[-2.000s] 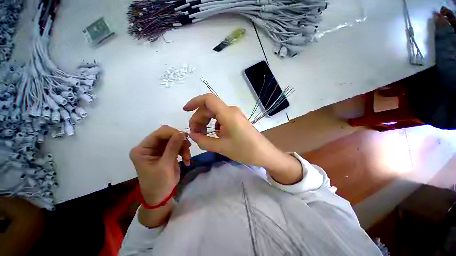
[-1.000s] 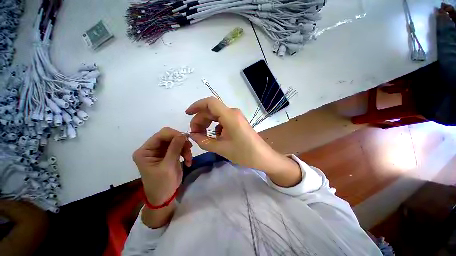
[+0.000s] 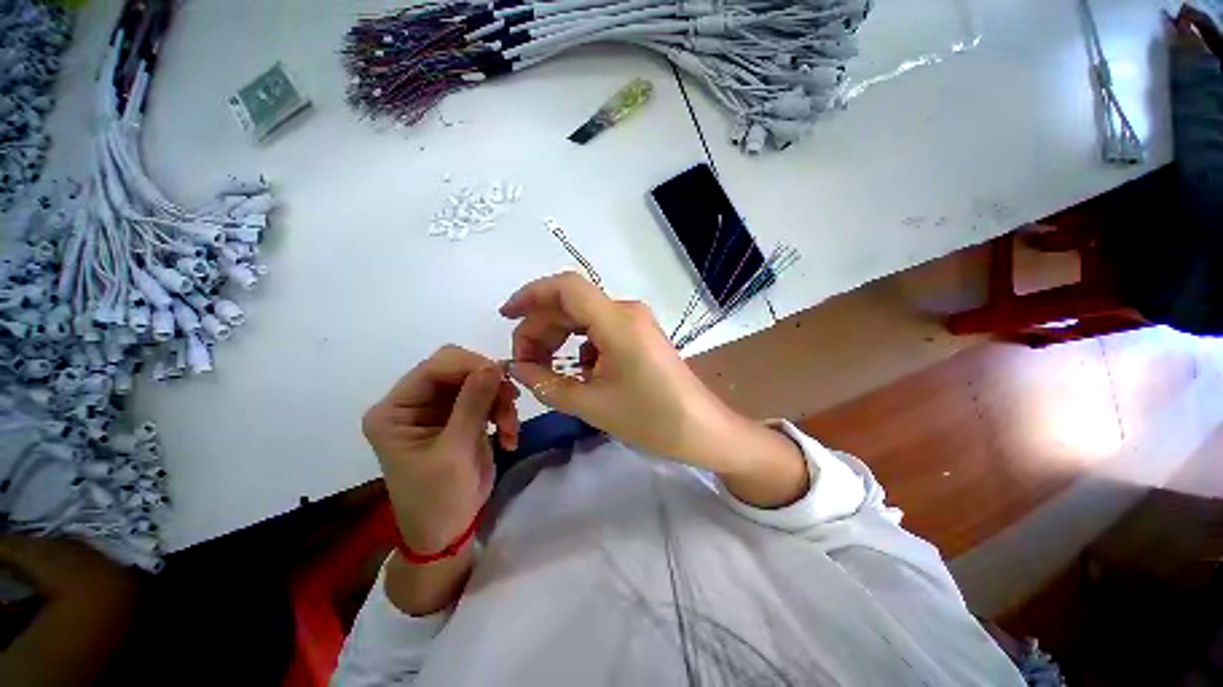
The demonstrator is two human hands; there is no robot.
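My left hand [image 3: 436, 416], with a red band at the wrist, pinches something tiny between thumb and index finger; it is too small to make out. My right hand [image 3: 604, 356] meets it fingertip to fingertip and holds thin loose wires [image 3: 724, 298]. The wires pass under the right hand and fan out beyond it over the phone. One wire with a small white end [image 3: 573, 247] sticks out above the right hand. A small pile of white connector housings [image 3: 474, 209] lies on the table above the hands.
A phone [image 3: 711, 234] lies right of the hands, snips [image 3: 612, 110] above it. A harness bundle [image 3: 604, 34] lies at the back, more bundles [image 3: 148, 255] at left. A small square box [image 3: 270, 101] is at upper left. A red stool [image 3: 1033, 289] and a person's sleeve [image 3: 1198, 175] are at right.
Both hands stay fingertip to fingertip, with only slight shifts. The view has moved a little. No object on the table has visibly been moved.
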